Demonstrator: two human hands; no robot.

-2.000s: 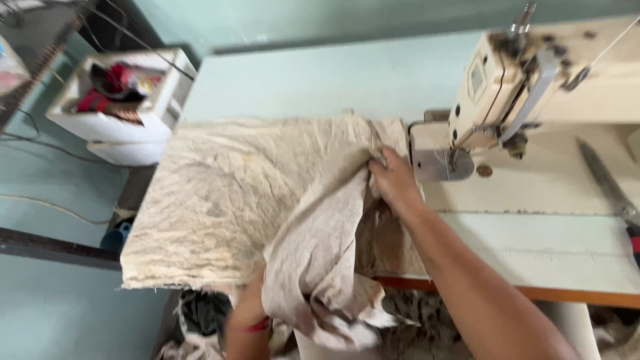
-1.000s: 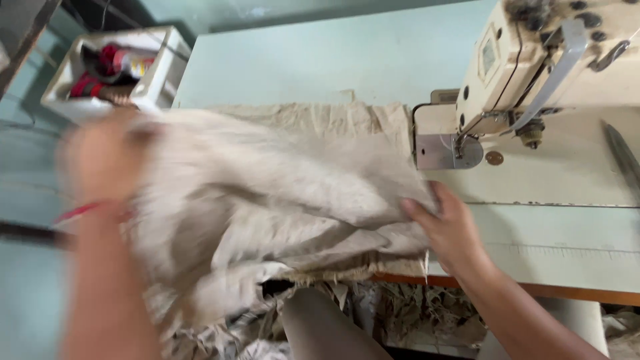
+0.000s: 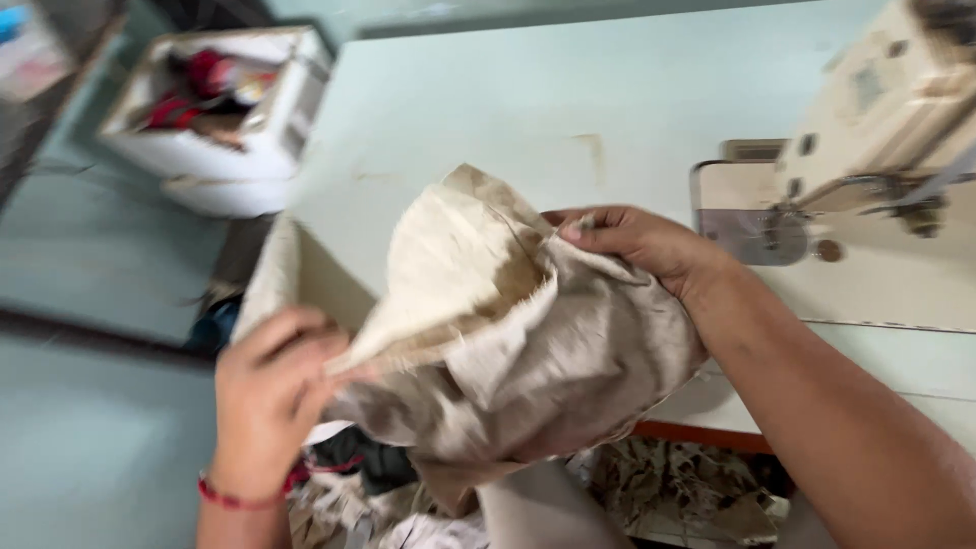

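A crumpled beige cloth piece [image 3: 564, 366] with frayed edges hangs between my two hands over the front edge of the sewing table. My left hand [image 3: 278, 381], a red band at its wrist, grips the cloth's left edge and is blurred. At the upper right, my right hand [image 3: 640, 244] pinches the cloth between thumb and fingers. The cloth is partly open, showing a paler inner side [image 3: 442, 259]. To the right of my right hand stands an industrial sewing machine [image 3: 862, 114], its needle area above a metal plate [image 3: 751, 236].
A pale blue sewing table [image 3: 534, 91] extends behind the cloth. At the upper left is a white box [image 3: 221, 156] holding red and dark items. Fabric scraps [image 3: 679, 480] lie below the table's front edge. A dark bar [image 3: 99, 335] crosses the left side.
The cloth that lay spread over the table is now lifted and gathered between my hands. My left hand has come inward from the far left, and the right hand has shifted up the cloth.
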